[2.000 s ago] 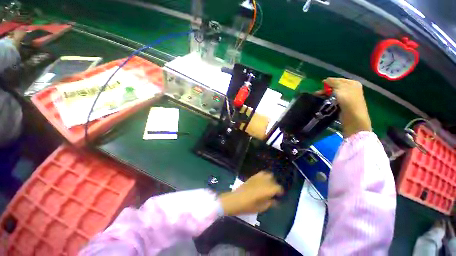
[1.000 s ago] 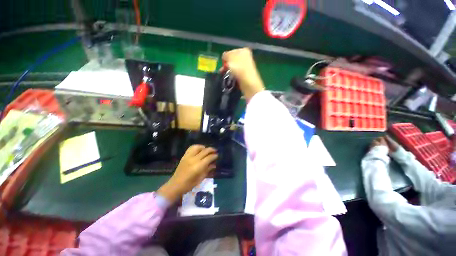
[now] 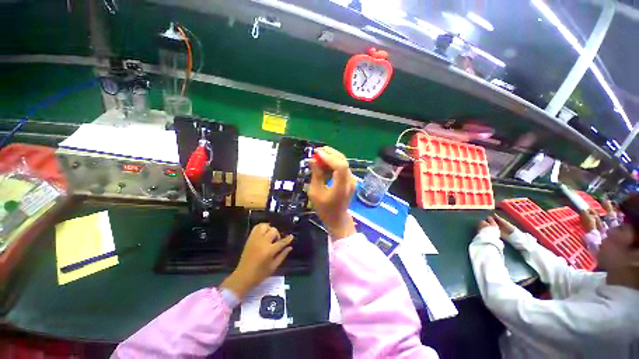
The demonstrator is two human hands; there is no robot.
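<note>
My right hand (image 3: 331, 184) is closed on the red-tipped lever (image 3: 319, 160) of the right press (image 3: 286, 182). My left hand (image 3: 265, 254) is at the base of that press, fingers bent together; whether it holds a part is hidden. The left press (image 3: 207, 168) stands beside it with its red handle (image 3: 197, 163) free. A black squarish workpiece (image 3: 272, 306) lies on the white paper sheet (image 3: 245, 315) in front of the presses, just below my left hand.
A grey-white control box (image 3: 122, 172) and yellow note pad (image 3: 85, 247) with a pen are at left. A blue control box (image 3: 380, 217) with a clear jar (image 3: 379, 184), white paper strips (image 3: 429, 286) and a propped red tray (image 3: 452, 173) are at right. Another person (image 3: 553, 298) sits farther right.
The view has swung right and levelled. My right hand has come down with the lever from above the press. My left hand stays by the right press base.
</note>
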